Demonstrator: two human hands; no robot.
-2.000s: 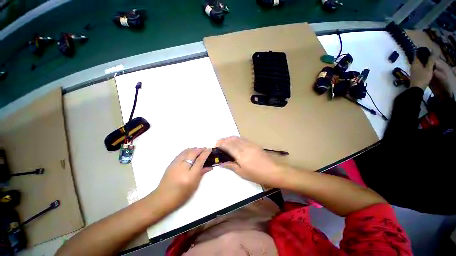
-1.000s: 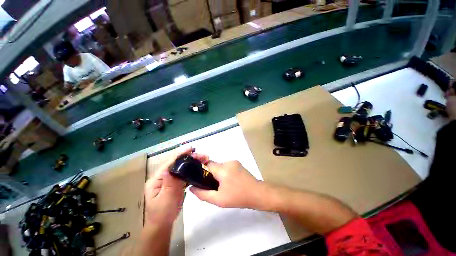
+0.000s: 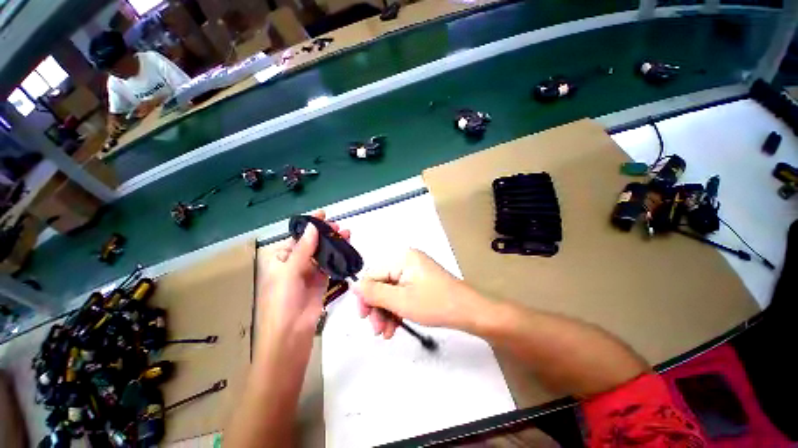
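A black oblong housing (image 3: 336,255) is held tilted above the white work sheet (image 3: 429,385). My left hand (image 3: 296,271) is closed around its upper left part. My right hand (image 3: 407,293) pinches the short black cable (image 3: 404,325) at the housing's lower end. The cable's plug hangs free below my right fingers. Another dark unit with an orange strip (image 3: 334,291) shows partly behind my left hand. The inside of the held housing is hidden.
A unit pile (image 3: 101,367) lies on cardboard at the left. Stacked covers (image 3: 527,210) lie on the right cardboard (image 3: 612,297). A small unit cluster (image 3: 669,201) lies further right. The green conveyor belt (image 3: 411,140) carries units behind the bench. A person (image 3: 140,80) sits beyond it.
My left hand has raised the housing and turned it. My right hand has left the housing's body and now grips its cable. The view has tilted up since the earliest frame.
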